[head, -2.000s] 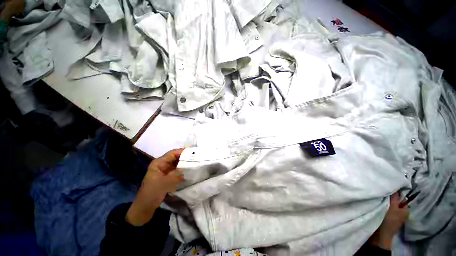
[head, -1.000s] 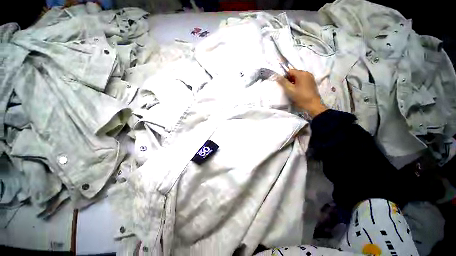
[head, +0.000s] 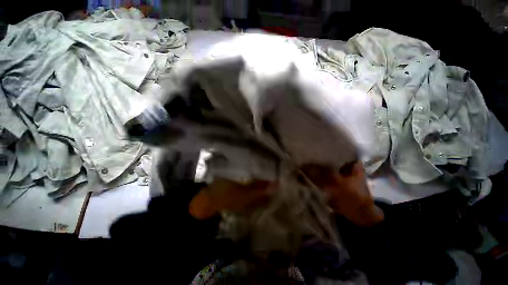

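Observation:
A pale denim jacket (head: 312, 125) is lifted above the table in front of me, bunched and strongly blurred, with its upper part overexposed. My left hand (head: 228, 199) is blurred at the lower left of the jacket and grips its cloth. My right hand (head: 352, 193) is blurred at its lower right, also gripping the cloth. The fingers of both hands are partly hidden or smeared. The snips cannot be made out.
Pale jackets (head: 103, 92) are heaped on the left of the white table (head: 117, 209). More jackets (head: 409, 111) lie on the right. Patterned cloth shows at the bottom edge over my lap. The background is dark.
The jacket has come up off the table and is bunched between my hands. My right hand has moved back towards my body, and my left hand has come back into view. The dark label is no longer clearly seen.

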